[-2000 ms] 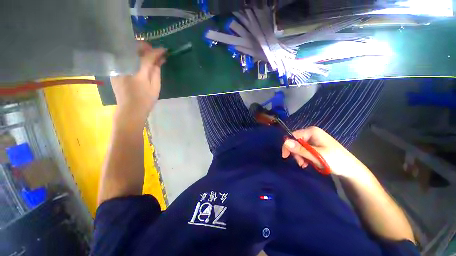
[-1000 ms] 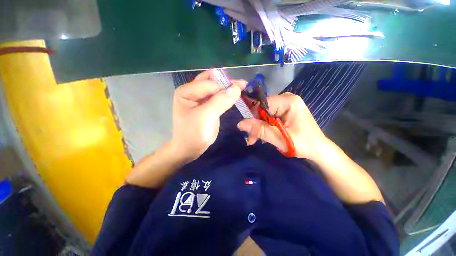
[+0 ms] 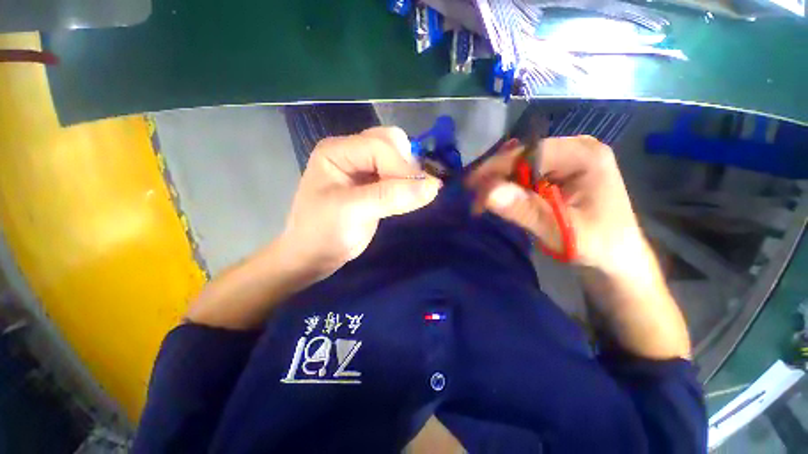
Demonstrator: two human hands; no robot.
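Observation:
My left hand (image 3: 354, 191) is in front of my chest, thumb and fingers pinched on a small blue and silvery connector (image 3: 425, 160). Most of the connector is hidden by the fingers, and no ribbon shows clearly from this hand. My right hand (image 3: 576, 191), slightly blurred, holds scissors with red-orange handles (image 3: 556, 217), their dark blades pointing up. The two hands are close but apart. A pile of grey-white ribbon cables (image 3: 509, 31) with blue connectors and frayed ends lies on the green bench mat at the top.
The green bench (image 3: 239, 71) edge runs across above the hands. A grey tray (image 3: 80, 12) is at upper left. Yellow floor (image 3: 89, 239) is at left. A blue bar (image 3: 709, 142) and a white sheet (image 3: 753, 403) are at right.
My hands have moved apart, the right one rightwards with the scissors. The ribbon that stood out of my left hand no longer shows; a blue connector shows at its fingertips.

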